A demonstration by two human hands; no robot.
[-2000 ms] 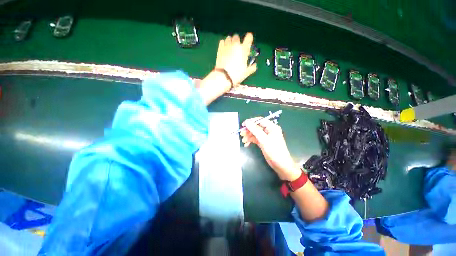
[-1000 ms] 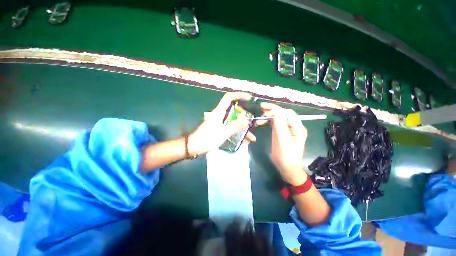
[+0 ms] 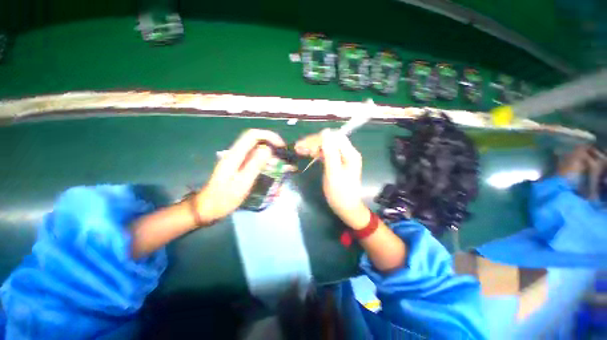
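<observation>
My left hand [image 3: 233, 174] holds a phone unit [image 3: 267, 187] with green board showing, tilted above the pale sheet [image 3: 273, 249]. My right hand [image 3: 341, 169] holds a thin pale tweezers-like tool [image 3: 359, 118] like a pen, its thin tip pointing down left beside the phone. The right fingers are at the phone's upper end, by a small dark part [image 3: 286, 154]; whether they grip it is too blurred to tell. My left fingers hide part of the phone.
A heap of black plastic parts [image 3: 436, 172] lies right of my right hand. Several phone units [image 3: 318, 58] lie on the green belt [image 3: 219, 63] beyond the cream edge strip [image 3: 166, 101]. A pale bar with a yellow end [image 3: 502, 115] reaches in from the right. Another person's blue sleeve [image 3: 552, 216] is at right.
The left hand took a phone unit from the belt and brought it over the sheet. The tool has swung from level to slanting up right. The view has shifted, and units appear further left.
</observation>
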